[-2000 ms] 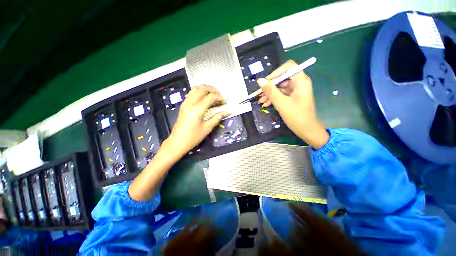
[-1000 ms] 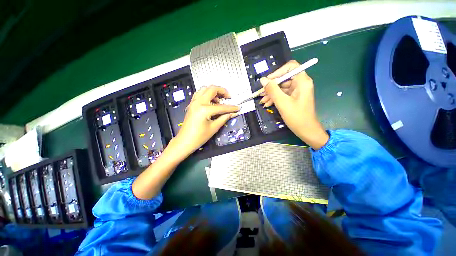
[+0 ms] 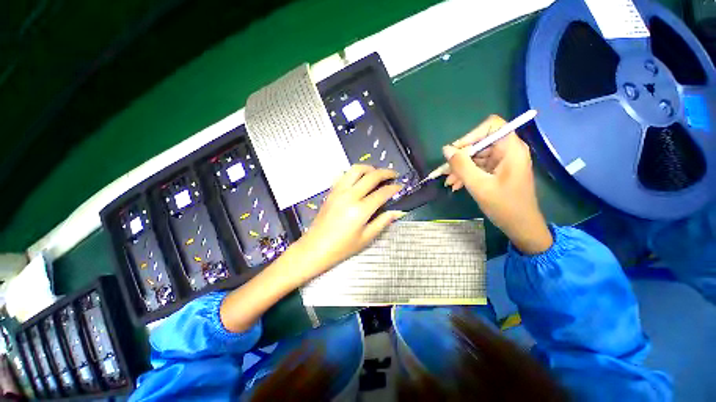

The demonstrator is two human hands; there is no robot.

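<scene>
My right hand [image 3: 496, 171] holds a slim white pen-like tool [image 3: 502, 133], its thin tip at the near end of the rightmost phone-like housing [image 3: 369, 145]. My left hand [image 3: 349, 212] lies over the near part of the black foam tray [image 3: 110, 224], fingers spread, fingertips by the same housing's near end; whether they pinch a small piece cannot be told. A gridded pale sheet [image 3: 294, 137] drapes over the tray, covering much of the fourth housing. A second gridded sheet [image 3: 424, 263] lies flat at the bench edge, partly beneath my left hand.
A large blue spoked reel [image 3: 612, 102] is at the right. A second black tray with housings [image 3: 74, 345] is at the lower left, beside a crumpled white item [image 3: 30, 290]. A pale rail [image 3: 455, 27] runs behind the trays.
The tool tip has moved from the draped sheet's lower edge to the near end of the rightmost housing. My left hand has left the sheet's edge. The view has shifted, bringing the reel farther in.
</scene>
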